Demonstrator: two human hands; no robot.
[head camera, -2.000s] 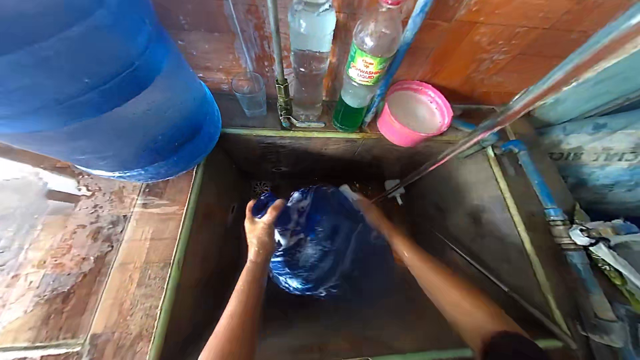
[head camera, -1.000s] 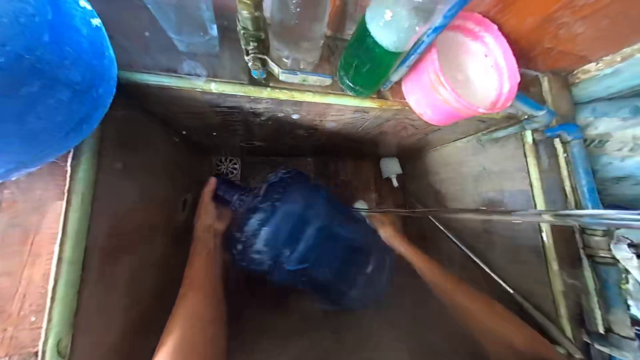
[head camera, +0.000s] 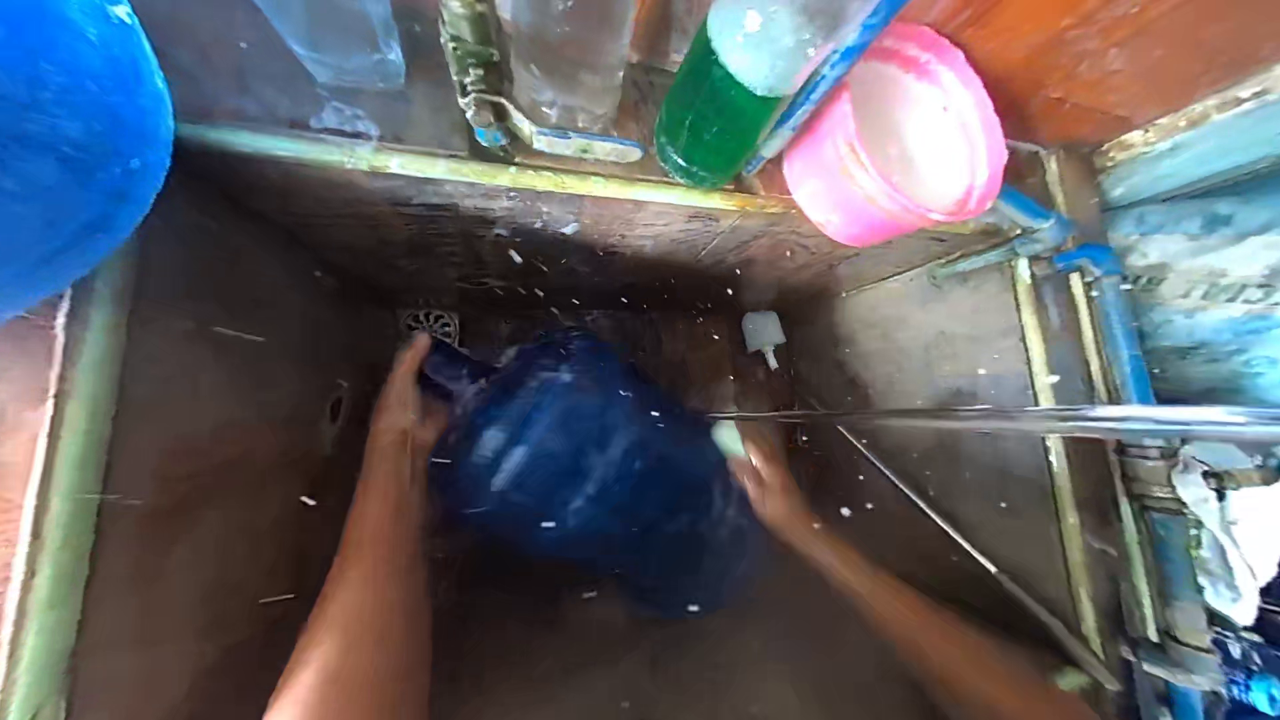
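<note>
A large blue plastic water jug (head camera: 600, 470) lies on its side, blurred, low in a tiled basin. Its neck points to the upper left, and my left hand (head camera: 405, 400) is closed around it. At the jug's right side my right hand (head camera: 770, 480) holds a pale scrubbing pad (head camera: 729, 438), partly hidden by the fingers. A stream of water (head camera: 1000, 420) comes in from the right and ends near that hand, with droplets flying about.
On the back ledge stand a bottle of green liquid (head camera: 715, 100), a pink tub (head camera: 860, 150) and a valve (head camera: 490, 130). A thin rod (head camera: 940, 520) leans at the right. A drain (head camera: 432, 325) and a white plastic piece (head camera: 764, 333) lie at the basin's back. Another blue jug (head camera: 70, 140) stands left.
The view has moved closer over the basin. The jug's neck has stayed in my left hand while its body turned from less to more lengthwise view. The suds on it look fewer.
</note>
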